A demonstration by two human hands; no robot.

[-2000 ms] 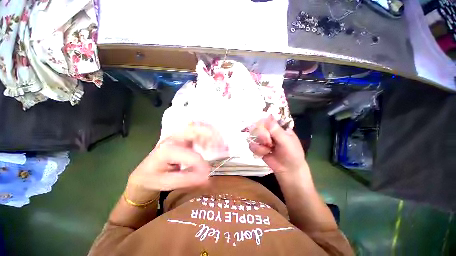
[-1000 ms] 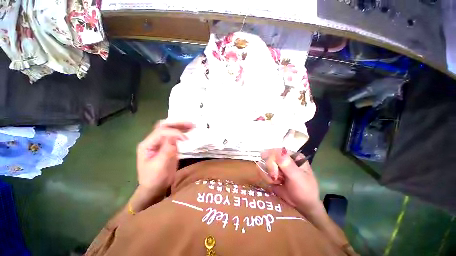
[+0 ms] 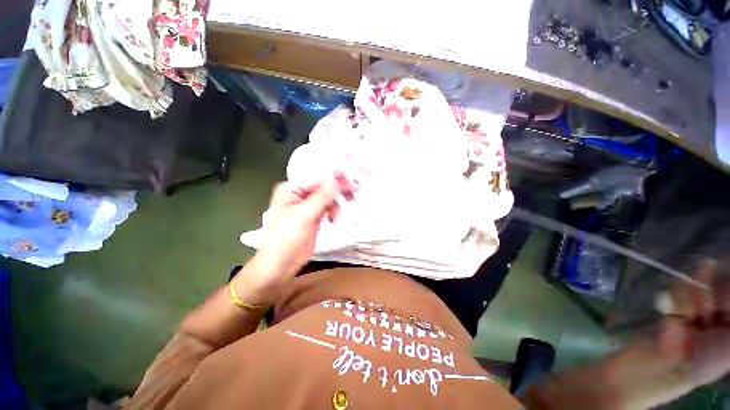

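The floral garment [image 3: 408, 160], white with pink-red flowers, lies spread over the lap below the table edge. My left hand [image 3: 308, 212] is on the garment's left part, its fingertips together near the cloth; whether they pinch it is unclear. My right hand [image 3: 696, 316] is blurred at the far right edge, away from the garment. A pale blurred thread [image 3: 600, 240] runs from the garment's right side to my right hand. A needle cannot be made out.
The table has a white area [image 3: 384, 24], a wooden drawer [image 3: 280, 58] and a grey area with loose dark bits [image 3: 588, 44]. Other floral garments [image 3: 120, 56] hang at upper left; a blue floral garment [image 3: 60, 220] is below. Dark cloth hangs at right.
My right hand has moved from beside the lap far out to the right, with the thread stretched out. My left hand has moved up onto the garment.
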